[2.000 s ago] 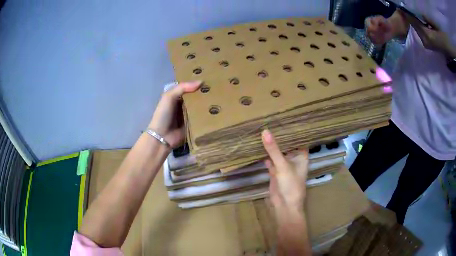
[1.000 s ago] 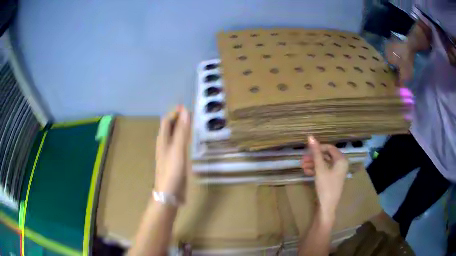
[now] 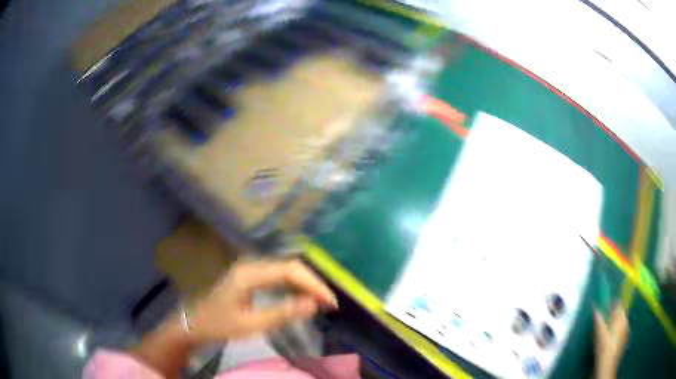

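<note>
A white board or tray (image 3: 511, 222) lies at an angle on the green mat. Several dark round units (image 3: 546, 334) sit at its lower right end, with fainter bluish spots along its near edge. My left hand (image 3: 256, 300) is at the lower left, off the board, with its fingers curved and apart and nothing visible in it. My right hand (image 3: 611, 342) is small, blurred and partly cut off at the lower right, beside the board. A thin dark tip and a greenish shape lie just above its fingers; whether it grips them cannot be told.
A blurred clear tray stack with brown cardboard (image 3: 296, 133) inside and dark units along its edge stands at upper left. The green mat (image 3: 378, 222) has yellow and red edge tape. A pink sleeve or clothing (image 3: 296, 366) shows at the bottom. Grey floor is at left.
The view has swung from the perforated cardboard stack to the green bench. The cardboard stack, white trays beneath it and the other person are out of view. Both hands are away from that stack.
</note>
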